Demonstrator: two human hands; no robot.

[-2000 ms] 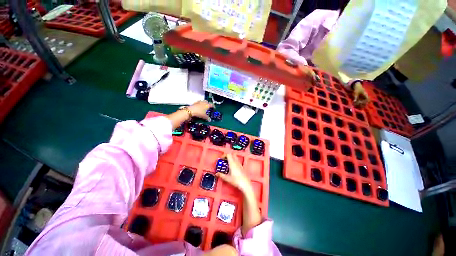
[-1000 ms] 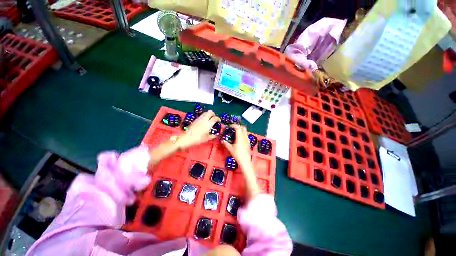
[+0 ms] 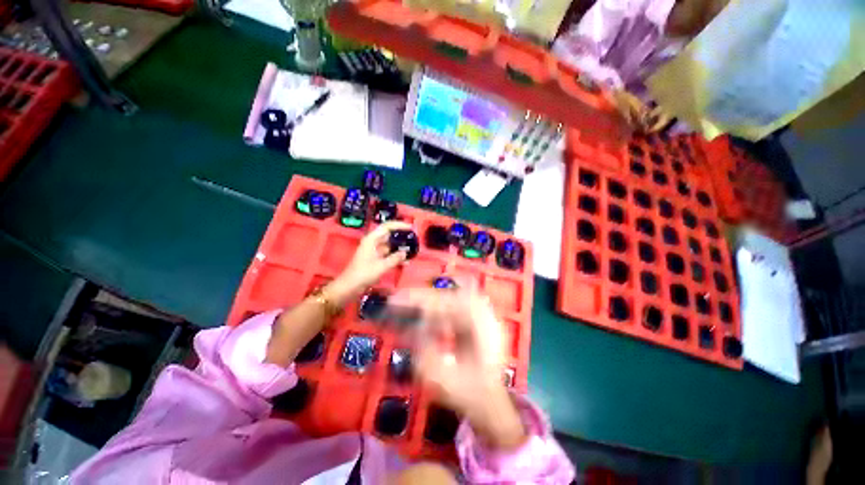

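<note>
My left hand point(image 3: 363, 265) holds a dark smartwatch unit point(image 3: 403, 243) between its fingertips over the upper middle of the red compartment tray point(image 3: 256, 275). My right hand point(image 3: 465, 346) is strongly blurred over the tray's right middle; a dark smear lies at its fingertips, and I cannot tell whether it grips a unit. Lit units with blue-purple dots point(image 3: 510, 252) stand along the tray's far row, some with green at the edge. Darker units point(image 3: 359, 352) sit in lower pockets, partly hidden by my hands and sleeves.
Lit units point(image 3: 373, 181) lie on the green bench beyond the tray. Behind are a tester point(image 3: 460, 118), a small white box point(image 3: 485, 187) and a notebook point(image 3: 332, 128). A full red tray point(image 3: 635, 246) and clipboard point(image 3: 770, 313) are right. A raised red tray point(image 3: 474, 66) crosses above the tester.
My right hand has moved from the far row down towards me. My left hand has drawn slightly back from that row with a unit. The view has shifted a little.
</note>
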